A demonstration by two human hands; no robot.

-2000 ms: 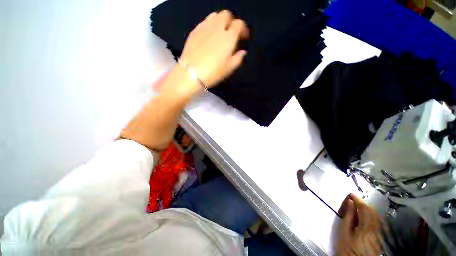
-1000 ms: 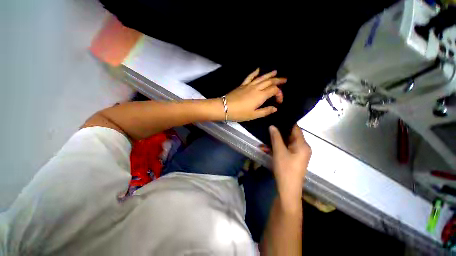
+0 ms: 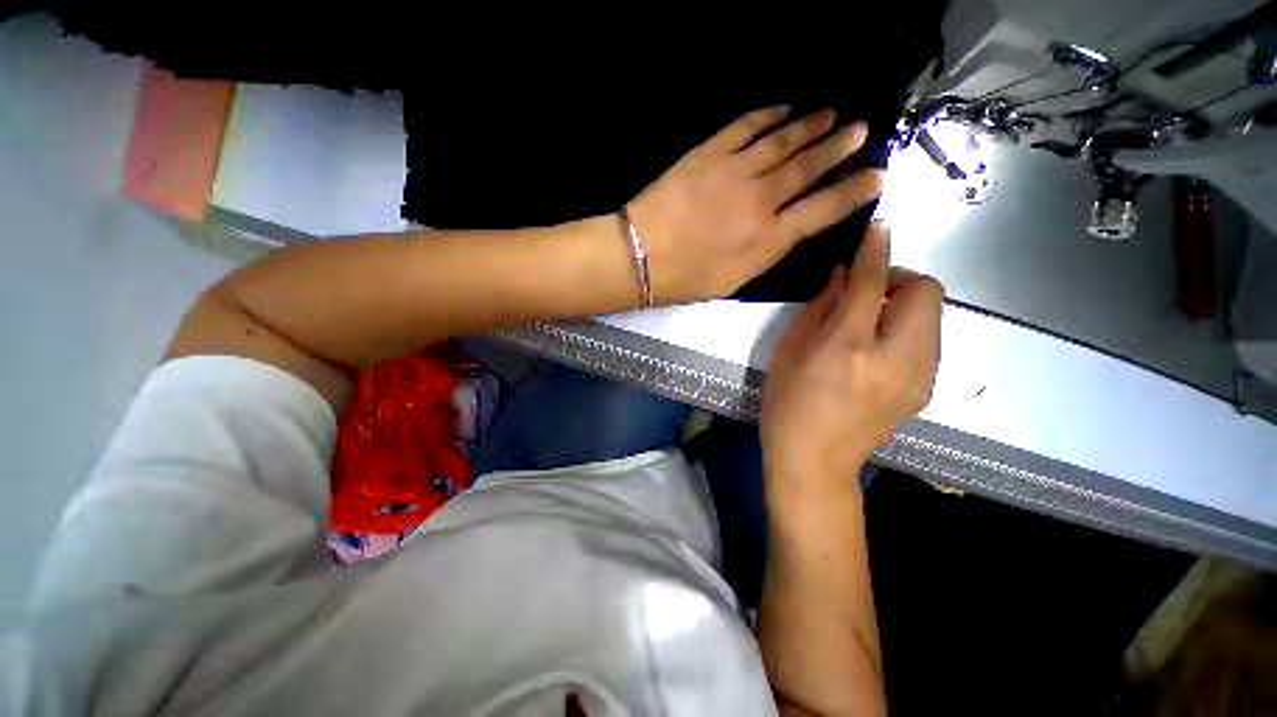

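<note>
A black fabric piece (image 3: 532, 154) lies on the white table, its right edge at the lit presser foot and needle area (image 3: 966, 171). My left hand (image 3: 749, 210) lies flat on the fabric, fingers spread and pointing toward the needle area. My right hand (image 3: 857, 350) is just in front of it, index finger extended to the fabric's edge, other fingers curled. Whether its thumb and fingers pinch cloth is hidden. The fabric's far part runs out of the top of the picture.
The machine head (image 3: 1120, 70) is at the top right. A dark red slim tool (image 3: 1196, 249) lies on the machine bed (image 3: 1071, 259). The ruler edge (image 3: 1036, 483) runs along the table front. A pink patch (image 3: 179, 140) is at the table's left end. A red plastic bag (image 3: 399, 434) is beside my lap.
The black fabric has come from the left up to the needle area. Both hands, apart two seconds ago, are now close together at its edge. The view has shifted.
</note>
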